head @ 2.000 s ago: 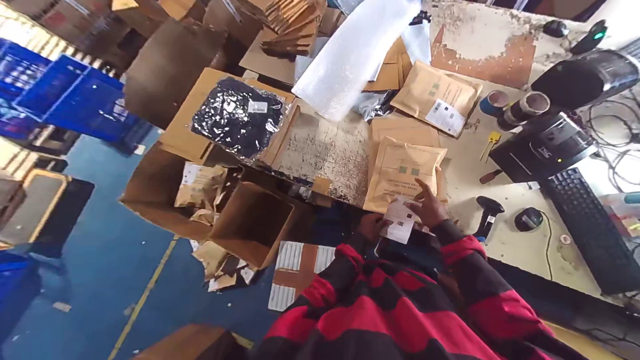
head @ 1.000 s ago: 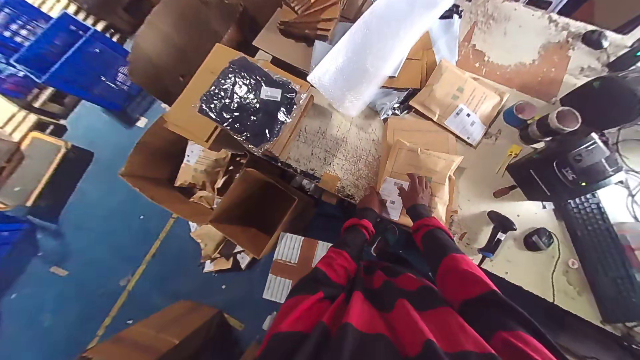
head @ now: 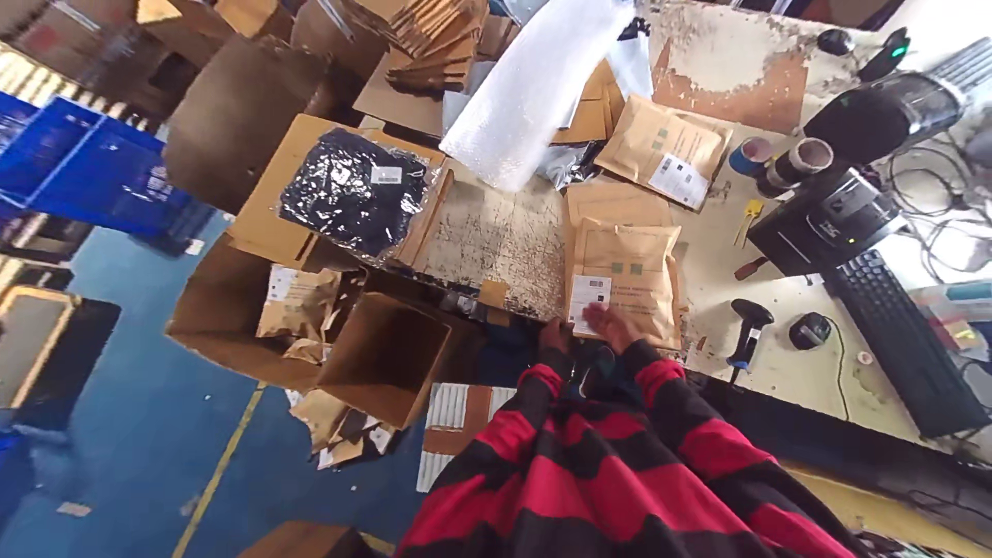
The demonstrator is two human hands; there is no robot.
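Observation:
A brown paper mailer [head: 639, 271] lies on flat brown mailers near the table's front edge, with a white label [head: 589, 298] on its lower left part. My right hand [head: 612, 325] rests on the mailer at the label's lower right corner, its fingers lying flat. At the mailer's lower left corner is my left hand [head: 556, 337]; its fingertips are partly hidden, so its grip is unclear. Behind them lies another labelled paper mailer [head: 659, 151]. A dark item in clear plastic [head: 353, 190] sits on an opened cardboard box to the left.
Bubble wrap [head: 535, 85] lies across the table. At right are a barcode scanner [head: 750, 333], a computer mouse [head: 810, 331], a keyboard [head: 907, 341], a label printer [head: 829, 221] and tape rolls [head: 798, 163]. Cardboard boxes [head: 387, 356] stand below the table's left front edge.
Two seconds ago the label was held between my hands in front of the mailer; now it lies on the mailer. My right hand has moved down toward the label's lower edge since one second ago.

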